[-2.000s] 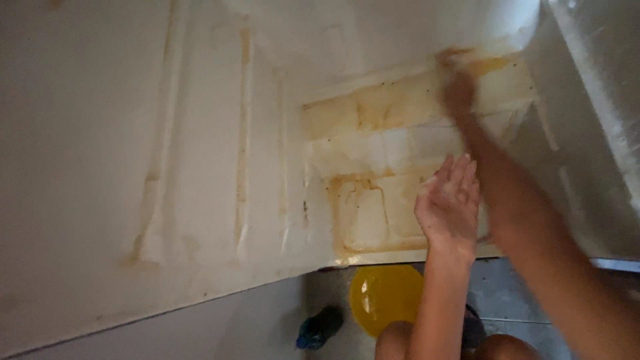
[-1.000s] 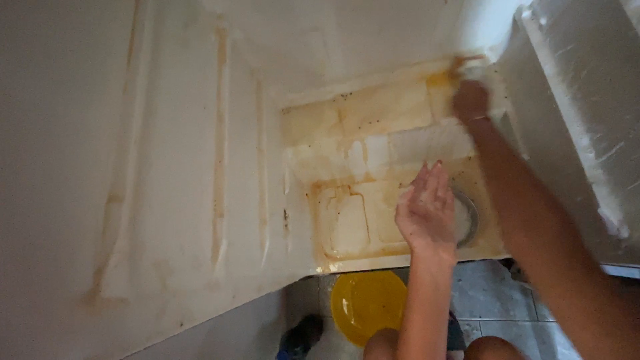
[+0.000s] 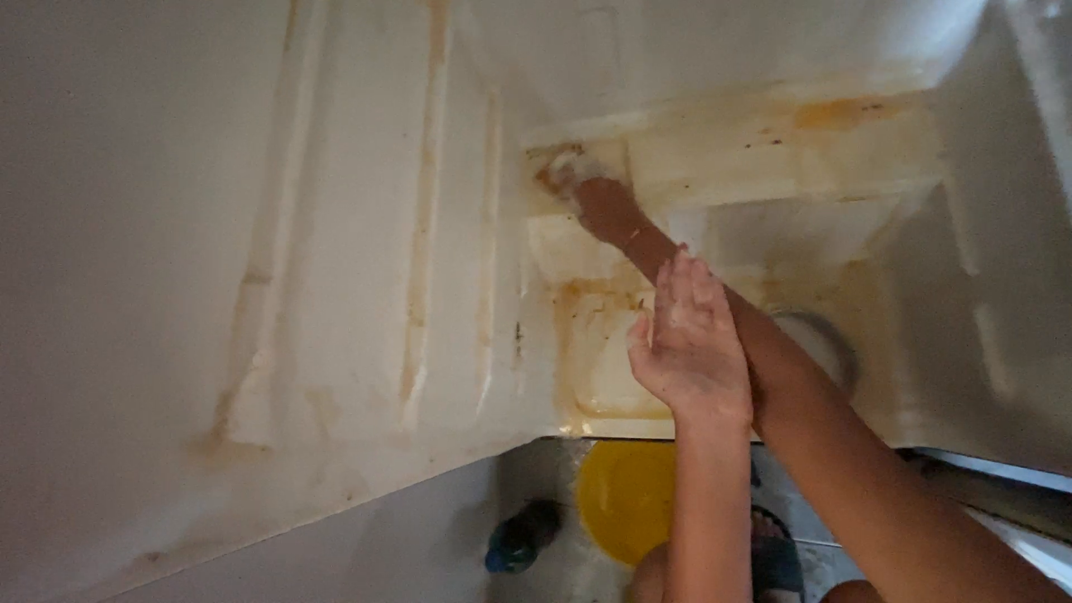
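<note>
My right hand [image 3: 607, 205] reaches to the left end of a stained ledge inside a white moulded plastic cabinet liner [image 3: 352, 209], like a refrigerator's. Its fingers are blurred around a pale, foamy-looking sponge or cloth [image 3: 569, 172] pressed against the ledge; the exact kind cannot be told. My left hand [image 3: 691, 343] is held palm up in front of my right forearm, wet-looking, fingers extended, with nothing in it. Orange-brown stains [image 3: 837, 113] mark the right part of the ledge. A round dish or lid [image 3: 816, 339] is partly hidden behind my right forearm.
Ribbed liner walls rise at left and right. Below the liner's front edge [image 3: 620, 429] a yellow plastic basin [image 3: 624, 494] stands on the tiled floor, beside a dark bottle-like object with a blue end [image 3: 507, 548]. My sandalled foot [image 3: 770, 544] is close by.
My right hand has moved from the right end of the ledge to its left end, uncovering the orange stain. My left hand keeps its palm-up pose.
</note>
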